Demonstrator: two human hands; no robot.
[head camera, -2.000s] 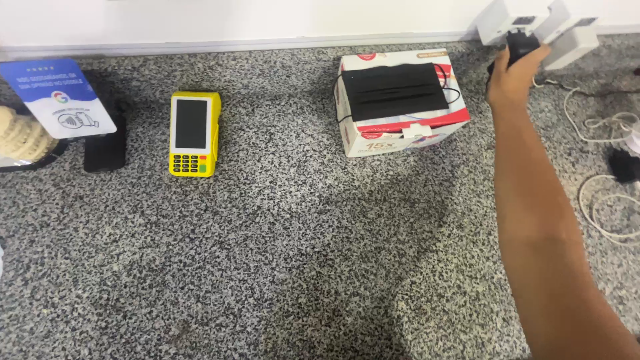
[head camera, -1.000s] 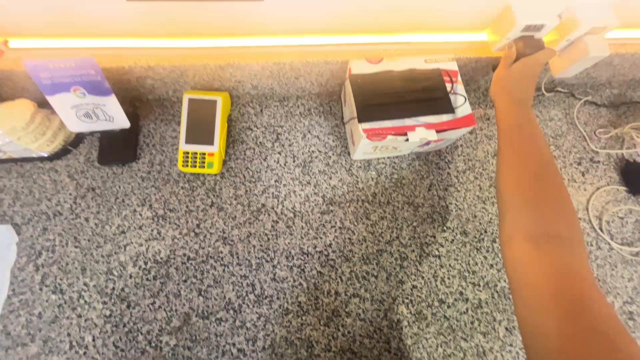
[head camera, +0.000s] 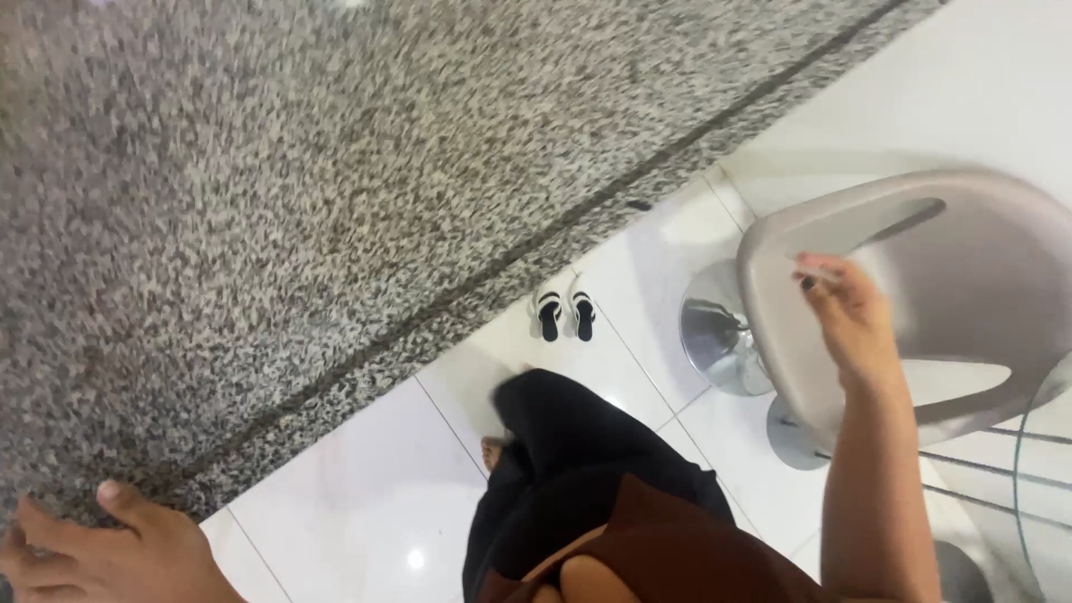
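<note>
My left hand (head camera: 117, 544) is at the bottom left, over the edge of the speckled granite counter (head camera: 335, 184); its fingers are spread and nothing shows in it. Out to the right, my right hand (head camera: 846, 310) is raised in front of a grey plastic seat (head camera: 980, 268). Its fingertips pinch a small, thin, pale object (head camera: 816, 270), too blurred to name. Both hands are apart from each other.
The grey seat has cut-out openings, and a round chrome base (head camera: 720, 327) shows beside it. Black-and-white slide sandals (head camera: 566, 316) lie on the white tiled floor (head camera: 352, 494). Dark rods and a thin green cable (head camera: 1017, 469) are at the lower right.
The view has swung down from the counter's back to its front edge and the floor. My right hand has left the white devices at the wall. My left hand now shows.
</note>
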